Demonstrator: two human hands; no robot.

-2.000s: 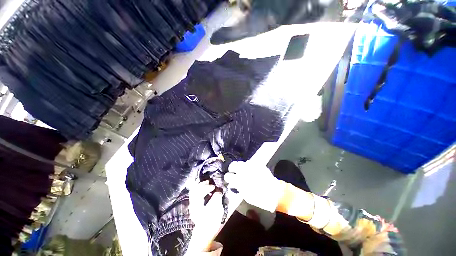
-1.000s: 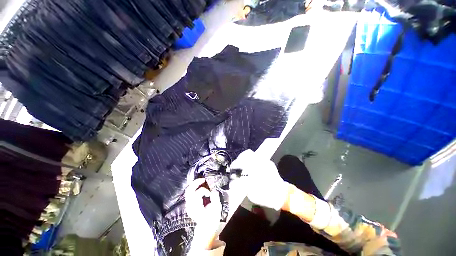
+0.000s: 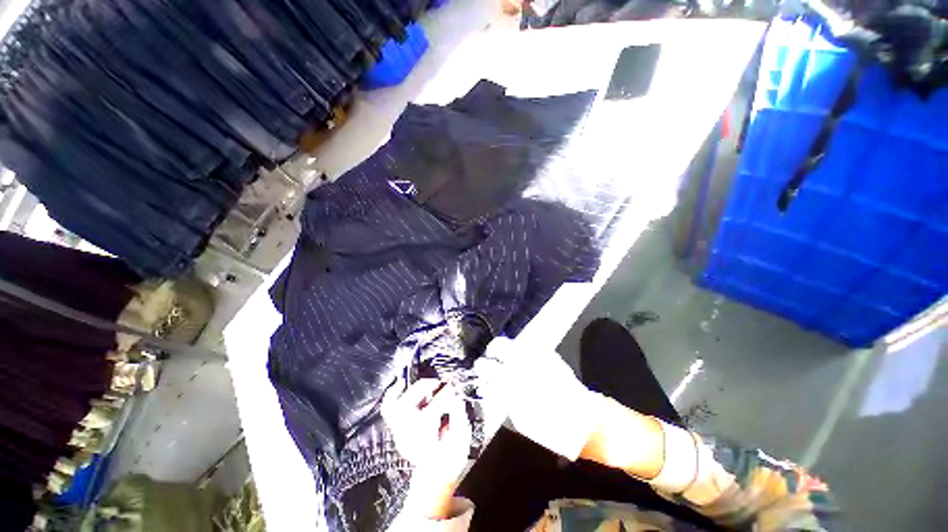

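A dark pinstriped garment [image 3: 364,270] lies spread on the white table [image 3: 686,125], with a plain black panel [image 3: 468,177] and a small white triangle on it. Its near part is bunched, with a ruched band at the lower end. My left hand [image 3: 431,431] grips the bunched edge; a small dark reddish thing shows at its fingers, too small to name. My right hand [image 3: 530,395], in a white glove, is at the same edge just to the right, its fingertips closed on the cloth. Glare washes out both hands, and the fingertips are partly hidden.
A flat black phone [image 3: 632,72] lies at the table's far end. A blue crate [image 3: 832,197] with dark cloth on top stands at the right. Dark blue garments [image 3: 135,114] and maroon garments [image 3: 52,364] hang at the left. Olive sacks [image 3: 172,312] sit on the floor.
My right hand has shifted slightly at the bunched edge, and the cloth folds there have changed. The person's hands at the table's far end have mostly left the view.
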